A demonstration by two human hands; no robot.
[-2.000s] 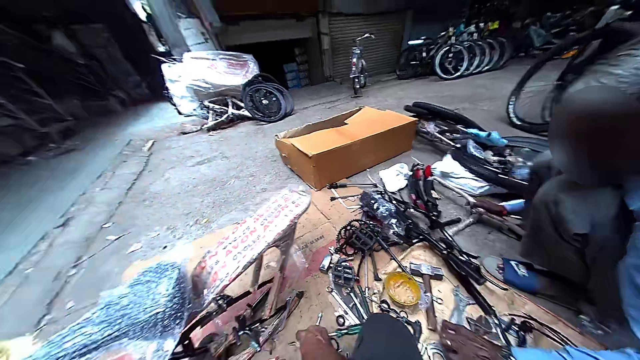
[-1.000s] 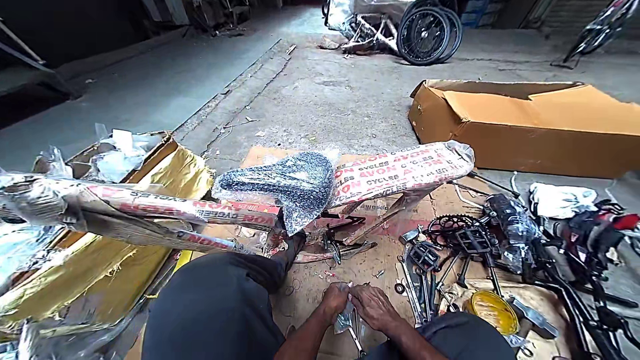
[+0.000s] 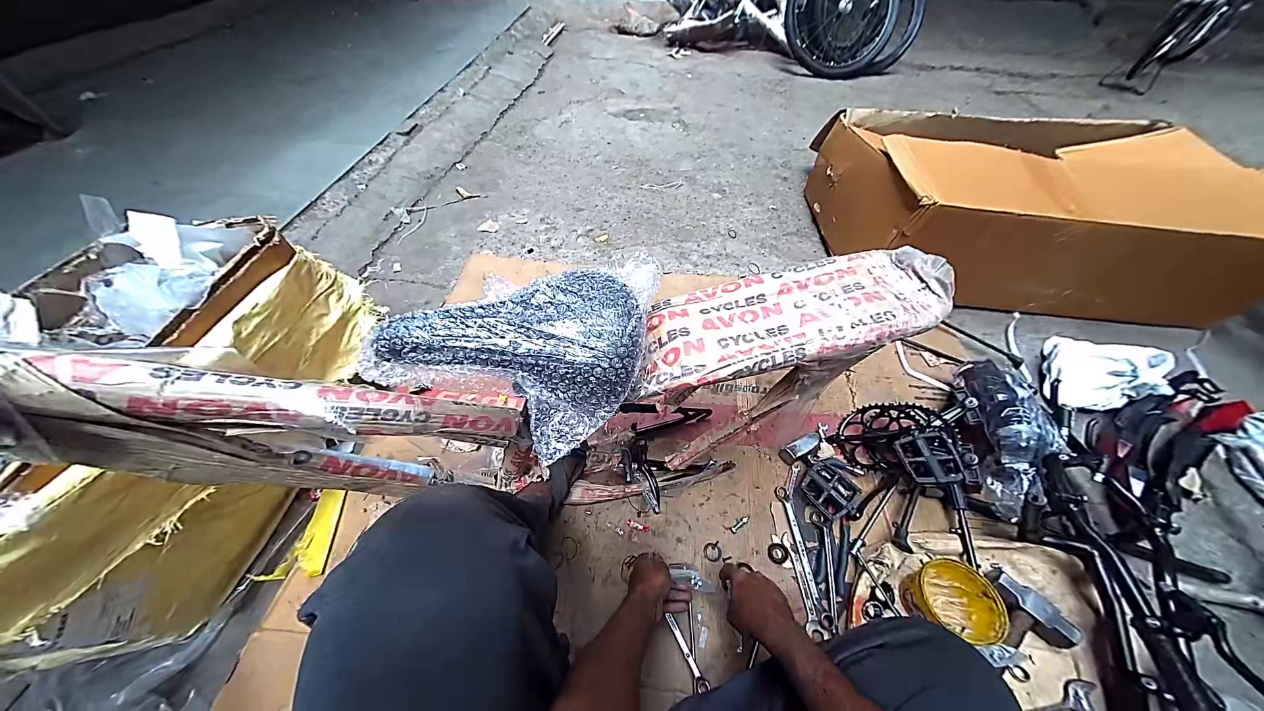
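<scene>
Low at the centre, my left hand has its fingers closed on a small clear plastic bag that seems to hold small parts. My right hand is just right of the bag, curled around what looks like a thin dark tool, mostly hidden. A metal spanner lies on the cardboard below, between my hands. Beyond them, a bubble-wrapped bicycle saddle sits on a bicycle frame wrapped in printed paper. Small rings and a bolt lie on the cardboard sheet.
To my right are spanners, a hammer, pedals, a chainring, a yellow tub of grease and black bicycle parts. A large cardboard box stands behind them. An opened carton with plastic is at left.
The view has swung left and down since two seconds ago. My hands were close together at the small bag one second ago; now my right hand is apart from it, to the right.
</scene>
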